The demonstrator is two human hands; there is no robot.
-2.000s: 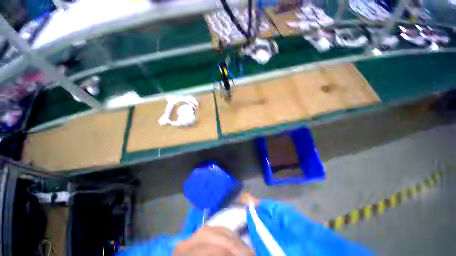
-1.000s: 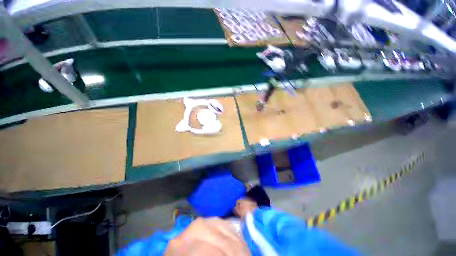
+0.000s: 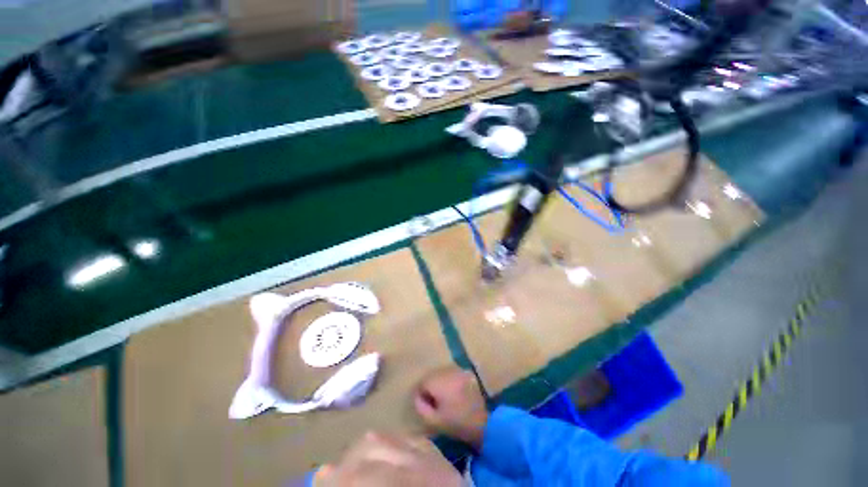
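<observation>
White over-ear headphones (image 3: 265, 352) with pointed ear shapes lie on a brown cardboard mat (image 3: 190, 333). A white speaker cover (image 3: 330, 340) with dark radial slots lies flat between the two cups, inside the band's curve. My right hand (image 3: 452, 404), in a blue sleeve, is low over the mat, right of the lower cup and apart from it. Its fingers look curled. My left hand (image 3: 390, 461) is at the bottom edge, partly cut off and blurred. I cannot tell whether either hand holds anything.
The black screwdriver (image 3: 523, 219) hangs over the right mat, with a blue hose (image 3: 590, 207) beside it. Another headset (image 3: 490, 128) lies on the green belt. Spare covers (image 3: 419, 71) and a person's blue sleeve (image 3: 481, 11) are beyond. A blue bin (image 3: 633, 385) is below the bench.
The view has moved closer to the bench and turned. The headphones look larger and lower left, and the loose cover shows clearly. My hands have moved from near my body to the mat's near edge.
</observation>
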